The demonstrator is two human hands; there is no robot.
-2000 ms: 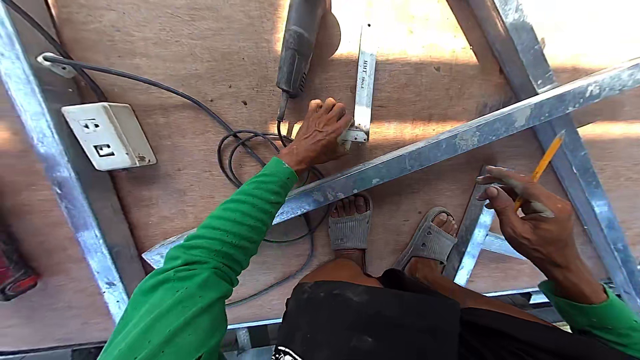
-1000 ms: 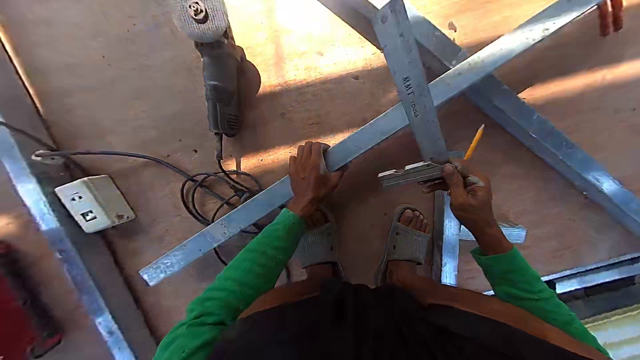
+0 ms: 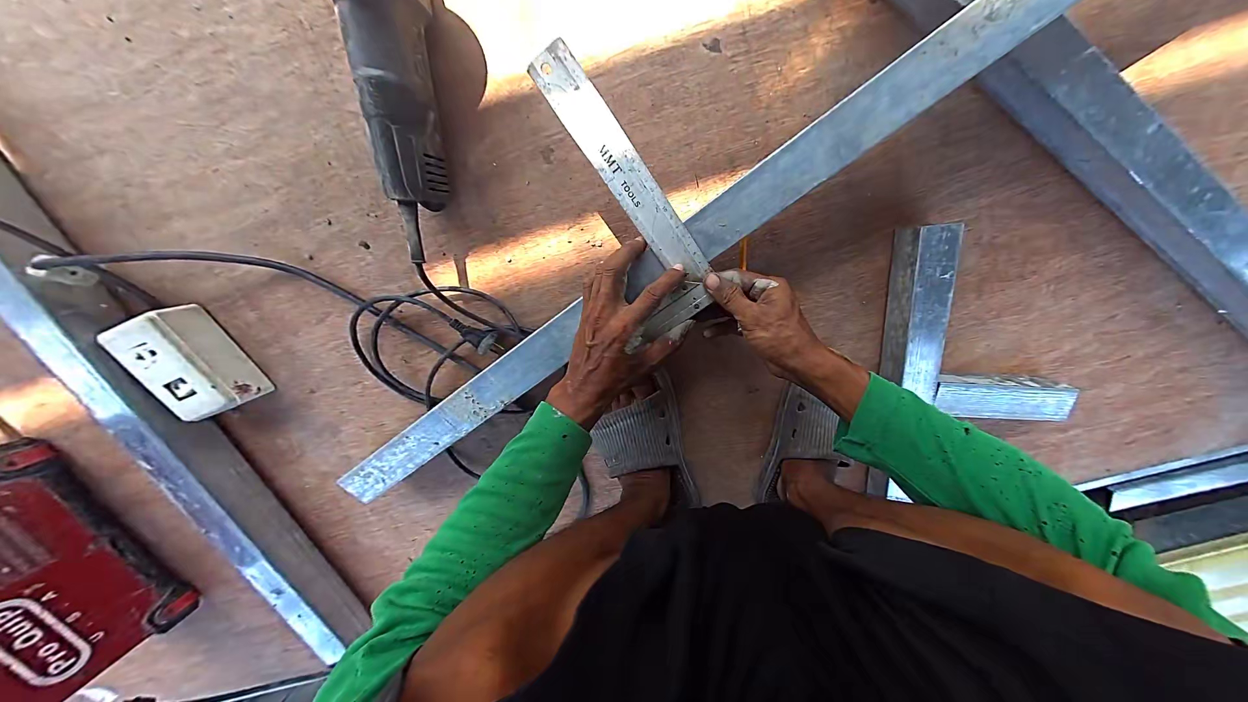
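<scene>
A long galvanized steel tube (image 3: 829, 146) runs diagonally in front of me, from lower left to upper right. Across it lies the metal blade of a try square (image 3: 624, 166), its handle (image 3: 673, 317) along the tube's near side. My left hand (image 3: 619, 331) grips the handle and the tube together, thumb and fingers around them. My right hand (image 3: 770, 317) pinches the square near the corner where blade and handle meet. Behind the right fingers a yellow pencil (image 3: 745, 253) shows only in part; how it is held is hidden.
An angle grinder (image 3: 395, 107) lies at upper left, its coiled black cord (image 3: 390, 341) passing beneath the tube. Left are a white outlet box (image 3: 185, 363), a metal frame bar (image 3: 166, 448) and a red machine (image 3: 68, 575). Short tube pieces (image 3: 1004, 398) and another bar (image 3: 1121, 146) lie right.
The square has come from my right hand's side onto the tube nearer my left hand, its blade now slanting up and left. Both hands have come together at it.
</scene>
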